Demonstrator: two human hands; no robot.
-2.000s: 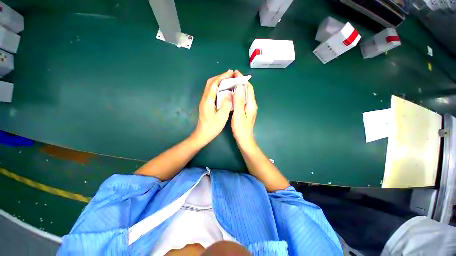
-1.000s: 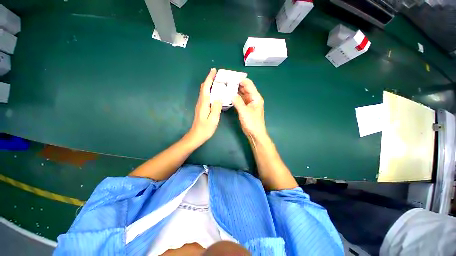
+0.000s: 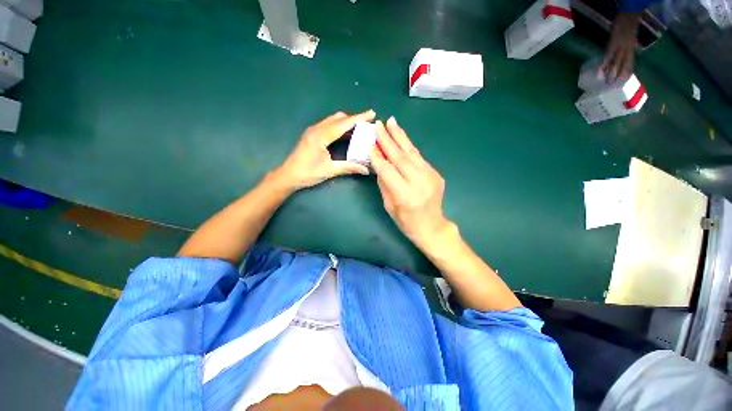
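A small white carton (image 3: 362, 144) with a bit of red at its right side is between my hands, above the green surface (image 3: 193, 120). My left hand (image 3: 321, 152) holds it from the left, thumb at its near edge and fingers at its far edge. My right hand (image 3: 409, 181) lies along its right side, fingers nearly straight and touching it, covering that side. No standing flap shows.
A white carton with a red band (image 3: 446, 75) lies beyond my hands. Another (image 3: 538, 30) is farther right. Another person's hand (image 3: 620, 52) touches cartons at far right. Cartons (image 3: 10, 71) line the left edge. A metal post (image 3: 281, 24), paper slip (image 3: 606, 202) and cream board (image 3: 658, 241) also show.
The held carton has turned and its open-looking end no longer shows. My right hand has flattened against its side. Another person's hand has come in at the far right cartons.
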